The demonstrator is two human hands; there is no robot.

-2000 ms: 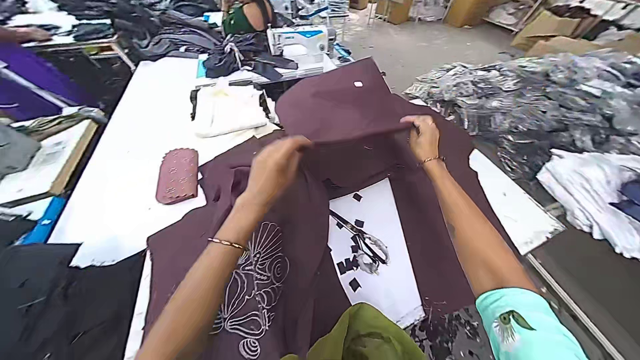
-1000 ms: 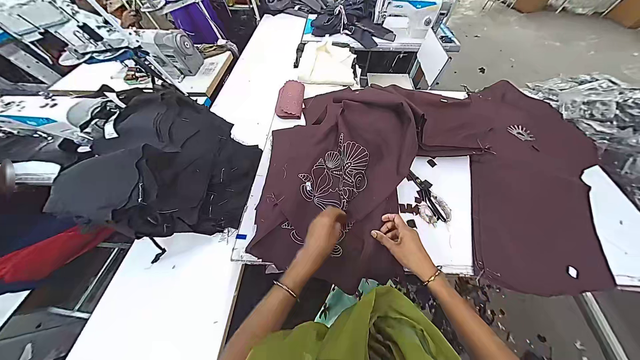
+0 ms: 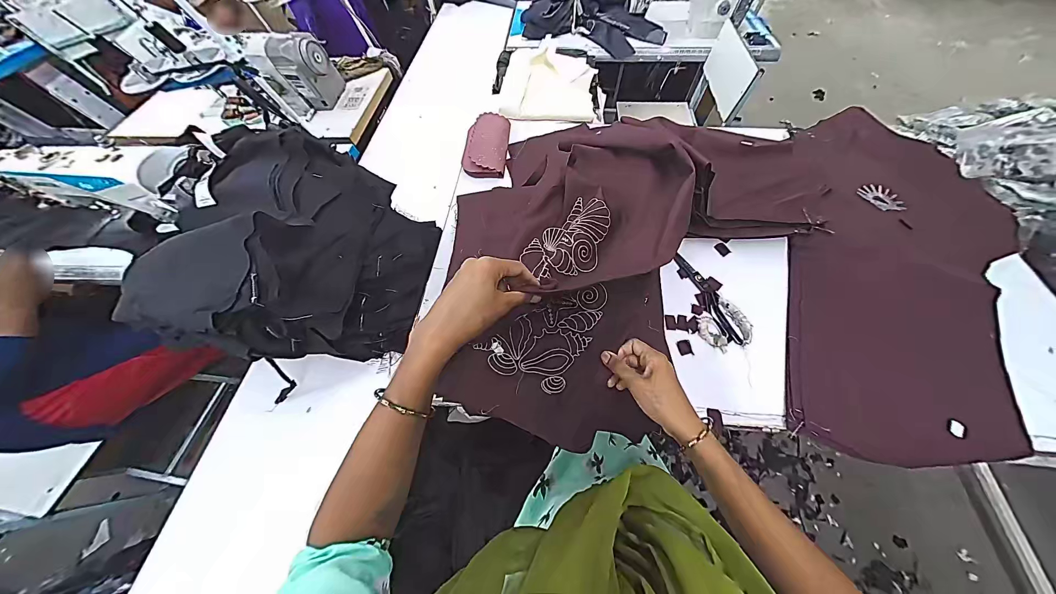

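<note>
A maroon fabric panel with white shell embroidery (image 3: 549, 330) lies on the white table in front of me. My left hand (image 3: 499, 285) pinches the edge of an upper embroidered maroon layer (image 3: 627, 214), which is folded over the lower one. Over the lower panel's right part is my right hand (image 3: 643, 375), fingers curled with thumb and index together; whether they hold a thread cannot be told. Thread snips with wrapped handles (image 3: 722, 309) rest on the white surface beside small dark fabric squares (image 3: 681, 323). Another maroon piece (image 3: 899, 313) is spread at the right.
A heap of black fabric pieces (image 3: 289, 247) lies at the left, near a sewing machine (image 3: 91, 173). A pink scalloped case (image 3: 487, 146) and folded cream cloth (image 3: 549, 85) are farther back. Bundles in clear plastic (image 3: 1002, 140) stand at the far right. A person's arm shows at the left edge.
Both hands were lifting maroon fabric two seconds ago; it now lies lower on the table. Since one second ago my left hand has taken the upper layer's edge. The view has swung left.
</note>
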